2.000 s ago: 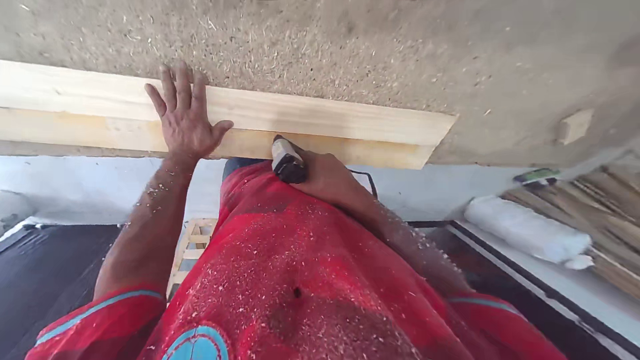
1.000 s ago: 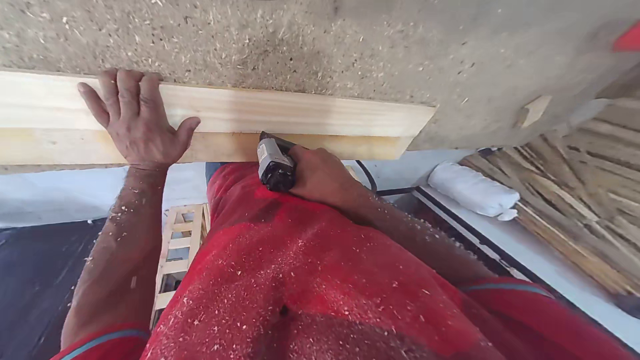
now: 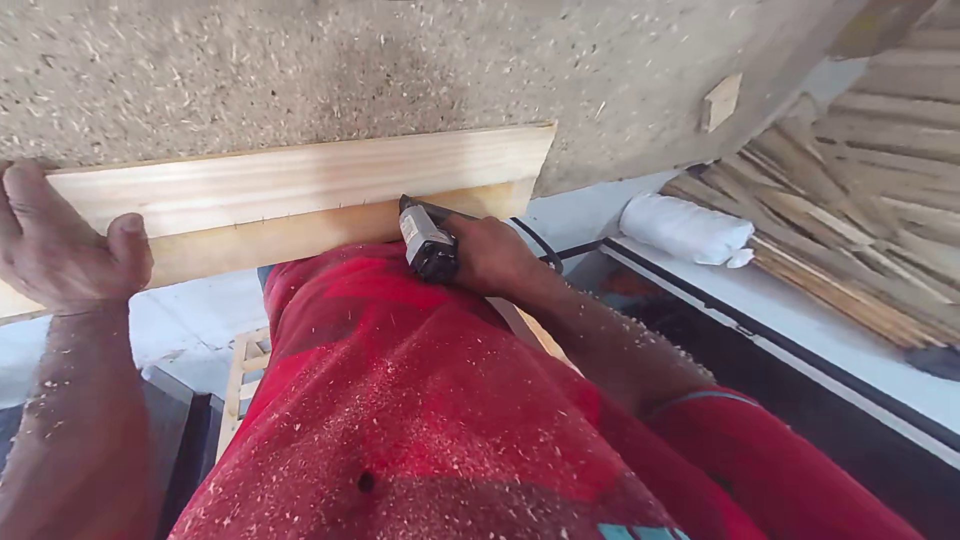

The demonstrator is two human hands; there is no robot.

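Note:
Two pale wooden boards lie overlapped lengthwise, the upper board [image 3: 322, 176] covering part of the lower board [image 3: 300, 238]. Small nail-like marks or tips show along the upper board's near edge. My left hand [image 3: 75, 244] presses on the boards at the left, thumb apart from the fingers, which are partly cut off by the frame. My right hand [image 3: 491, 255] grips a compact power nailer or stapler [image 3: 427, 240], silver and black, its nose at the line between the two boards. A black hose or cord [image 3: 541, 244] runs behind this hand.
The boards lie at the near edge of a particleboard surface [image 3: 360, 82] strewn with wood chips. A small wood offcut [image 3: 721, 103] lies at its right. Beyond are a white wrapped bundle [image 3: 682, 227] and stacked wood strips [image 3: 832, 225]. A slatted wooden frame [image 3: 244, 375] stands below.
The tool in my right hand has moved right along the boards, nearer their right end. My left hand now sits farther from it, at the frame's left edge. The view has shifted.

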